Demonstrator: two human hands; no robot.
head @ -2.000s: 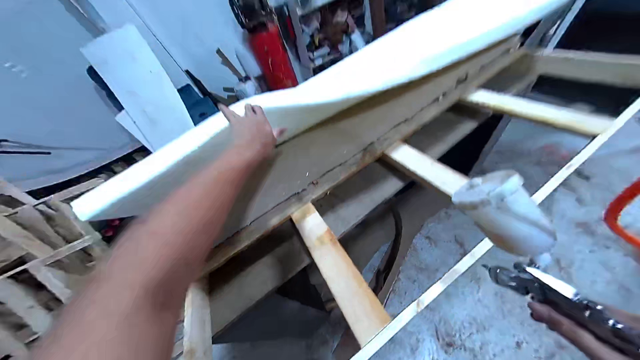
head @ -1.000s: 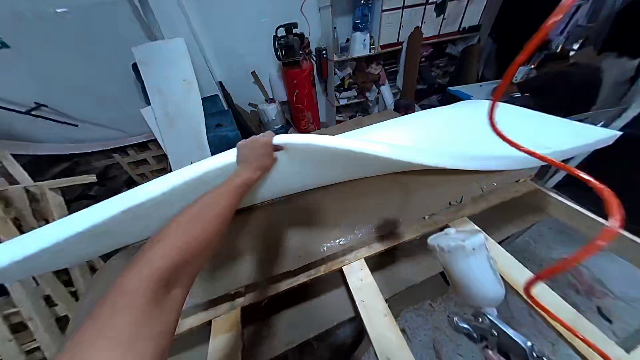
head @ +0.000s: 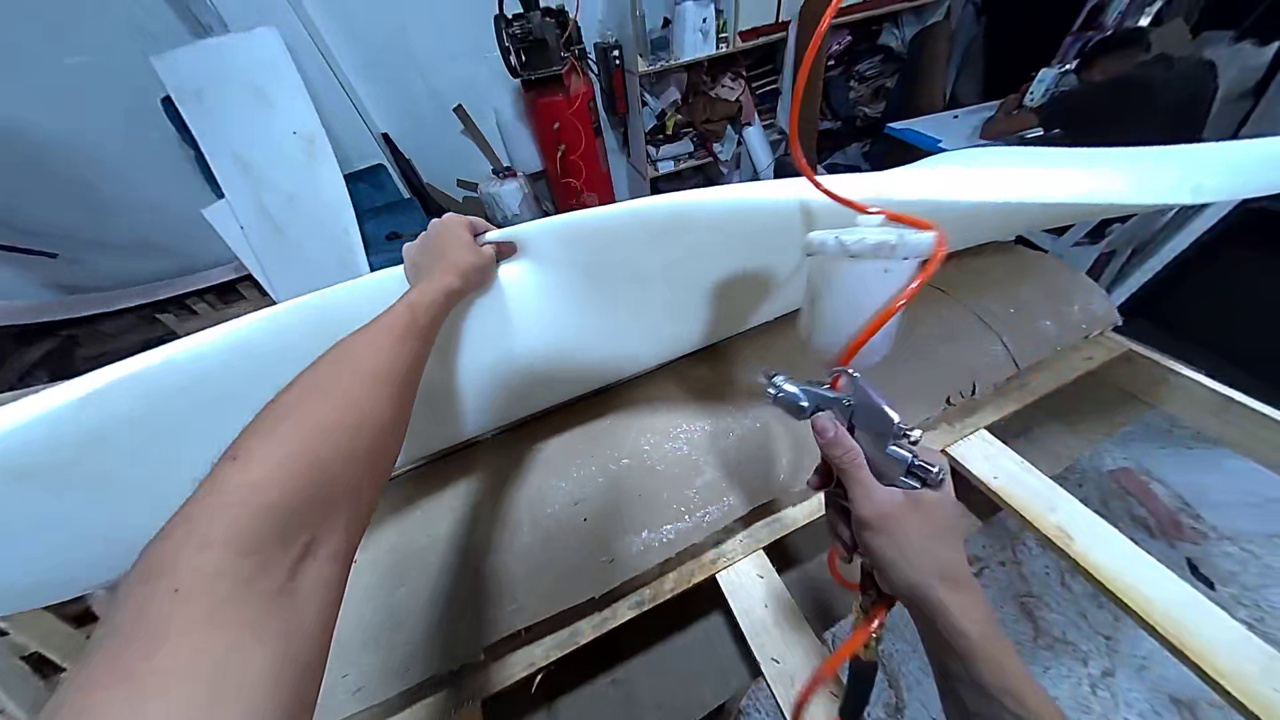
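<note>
My left hand grips the upper edge of a white foam sheet, which stands folded up off a brown board panel on a wooden frame. Wet, shiny spots lie on the panel. At the right, my right hand holds a metal spray gun with a whitish cup on top, its nozzle towards the left. An orange air hose hangs in front of the cup and also shows below the hand.
Wooden slats run from the frame over a stained floor. Behind the foam stand a red air compressor, shelves of scraps and a leaning white board. A person sits at a table at the back right.
The foam is raised further, showing more of the brown panel. My right hand with the spray gun has come up and left, over the panel. My left hand keeps its hold on the edge.
</note>
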